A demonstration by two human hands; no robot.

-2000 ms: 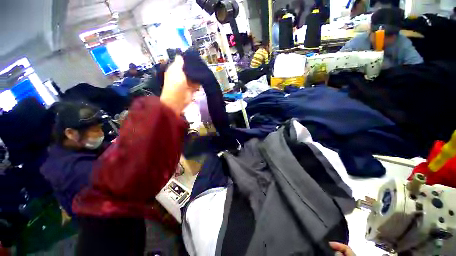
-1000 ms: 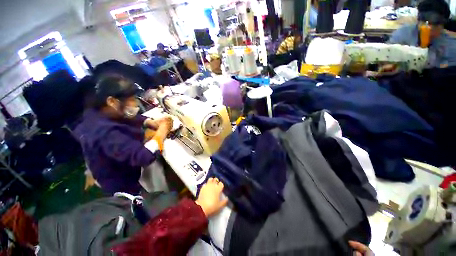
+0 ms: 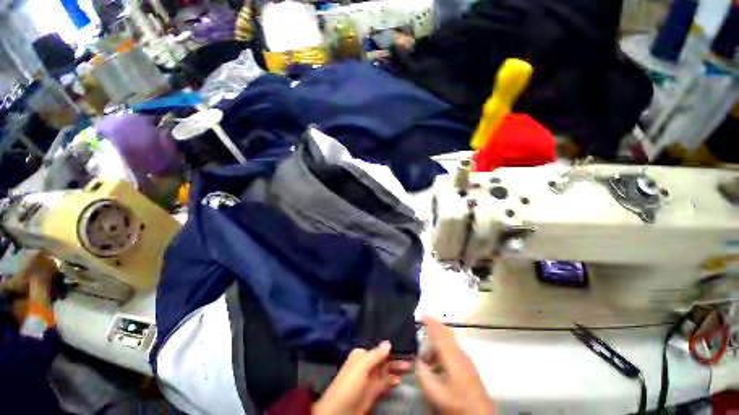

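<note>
A navy, grey and white garment (image 3: 275, 259) lies left of the needle area and hangs over the table's front edge. My left hand (image 3: 365, 379) pinches a dark end of it at the bottom centre. My right hand (image 3: 454, 374) is at the same dark end, slightly blurred, with thumb and fingers against its right edge. The cream lockstitch machine (image 3: 583, 215) stands to the right, its presser foot area just right of the garment.
Black thread snips (image 3: 606, 351) and red-handled scissors (image 3: 709, 339) lie right. A phone (image 3: 561, 273) is under the arm. A yellow-handled tool (image 3: 501, 101) and red cloth (image 3: 519, 144) are behind the head. A second cream machine (image 3: 105, 231) and another worker's hand are at left.
The view has swung right and down to the machine. My left hand has moved from the garment's left side to its dark end, and my right hand has come beside it.
</note>
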